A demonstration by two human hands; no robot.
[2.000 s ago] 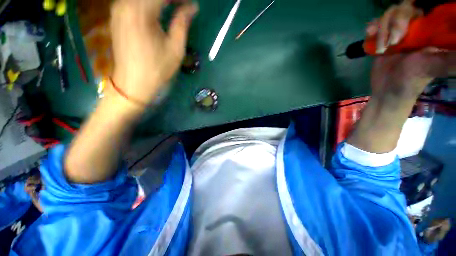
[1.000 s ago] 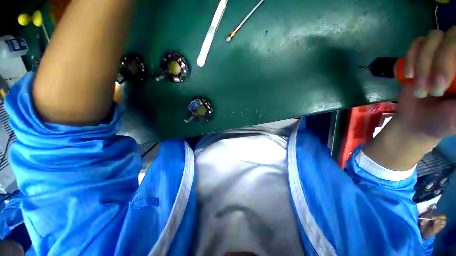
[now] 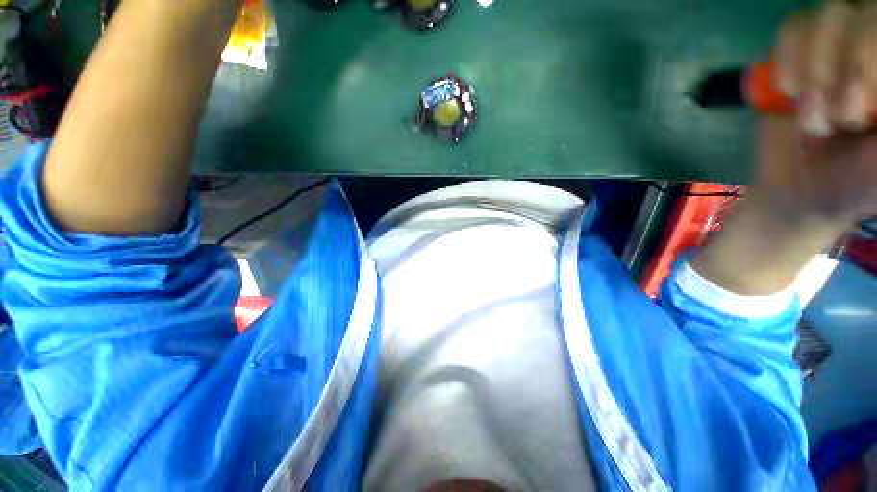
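A round black unit [image 3: 447, 108] with a yellow-gold centre and a small blue circuit board lies on the dark green mat [image 3: 577, 115], near its front edge. My right hand [image 3: 829, 72], blurred, is closed around the orange-red electric screwdriver [image 3: 767, 86] at the right edge of the view. The tool's black nose points left over the mat. My left forearm reaches up past the top edge at the left. My left hand is out of the picture.
Another round unit [image 3: 423, 12] is cut off by the top edge. A clear bag with orange contents [image 3: 248, 36] lies beside my left forearm. Red and black cables [image 3: 29, 101] are at the far left. A red-pink tray [image 3: 688, 226] is below the bench edge at the right.
The view has shifted, so the units sit higher and the tweezers and thin tool are almost out of view. My left hand has left the picture at the top. My right hand still holds the screwdriver.
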